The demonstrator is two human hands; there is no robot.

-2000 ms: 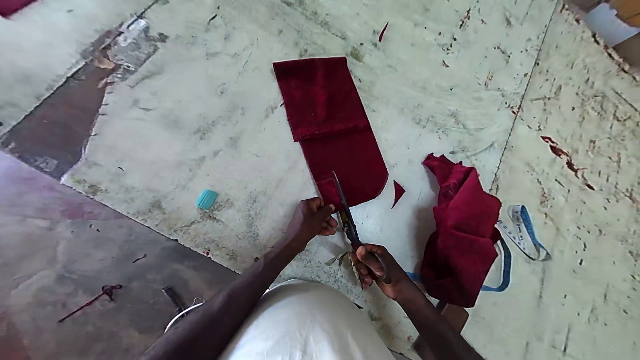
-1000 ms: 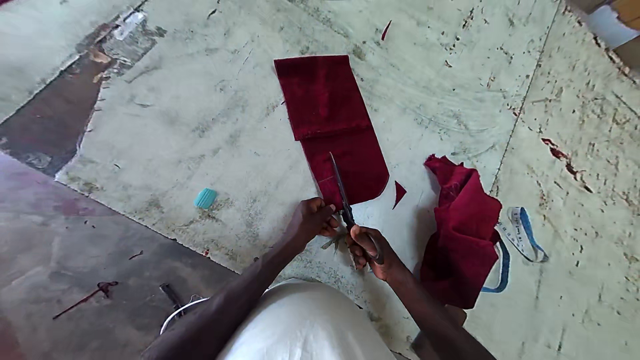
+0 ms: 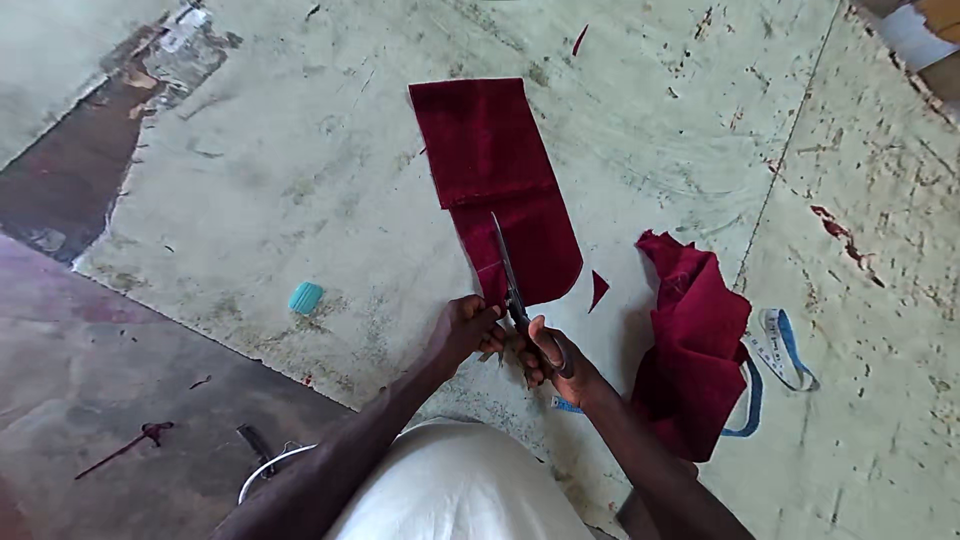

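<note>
A layered dark red fabric piece [image 3: 499,150] lies on the pale, stained board, its lower right corner rounded. My left hand [image 3: 474,326] pinches the fabric's lower left edge. Scissors [image 3: 510,281] are in my right hand [image 3: 555,360], fingers through the handles, with one long blade lying over the fabric's lower part and pointing up; the other blade is hidden. Near the left hand a short pale chalk line crosses the cloth. Just right of the rounded corner is a small triangular red scrap [image 3: 598,290].
Crumpled red fabric [image 3: 694,337] lies at the right, beside a blue and white measuring tape [image 3: 784,352] that runs partly beneath it. A turquoise ridged piece [image 3: 306,298] rests on the board to the left. The board's edge [image 3: 217,341] meets a grey floor with a dark red strip [image 3: 127,448].
</note>
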